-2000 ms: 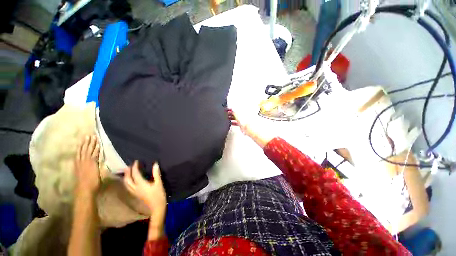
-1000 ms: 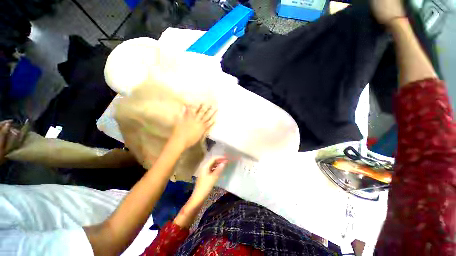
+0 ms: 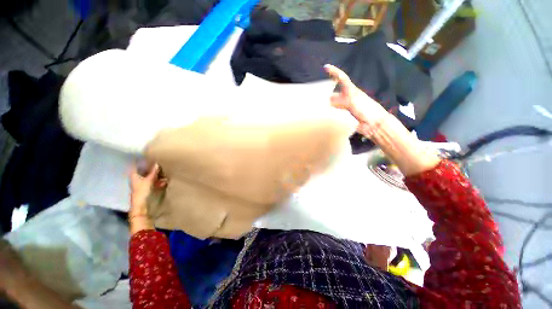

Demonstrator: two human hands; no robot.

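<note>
The tan panel [image 3: 242, 160] lies across the white-covered board [image 3: 327, 205], its top fading to white in the glare. A short slit shows near its lower edge. My left hand [image 3: 144, 190] grips the panel's left end between thumb and fingers. My right hand [image 3: 357, 108] is at its upper right end, thumb and fingers around the edge, index finger pointing up; the exact grip is partly blurred. The black garment [image 3: 357, 60] lies bunched behind the board. The iron [image 3: 387, 171] is partly hidden behind my right forearm.
The rounded white padded form [image 3: 100, 99] is at the board's left end. A blue rail [image 3: 212, 36] stands behind it. A blurred arm of another person [image 3: 30, 283] is at lower left. Black hoses [image 3: 514, 133] hang at right. Dark cloth [image 3: 36, 145] lies at far left.
The black garment has left my right hand and lies at the back. The tan panel has moved right and spread across the board, both my hands at its ends. The other person's hands have withdrawn from it.
</note>
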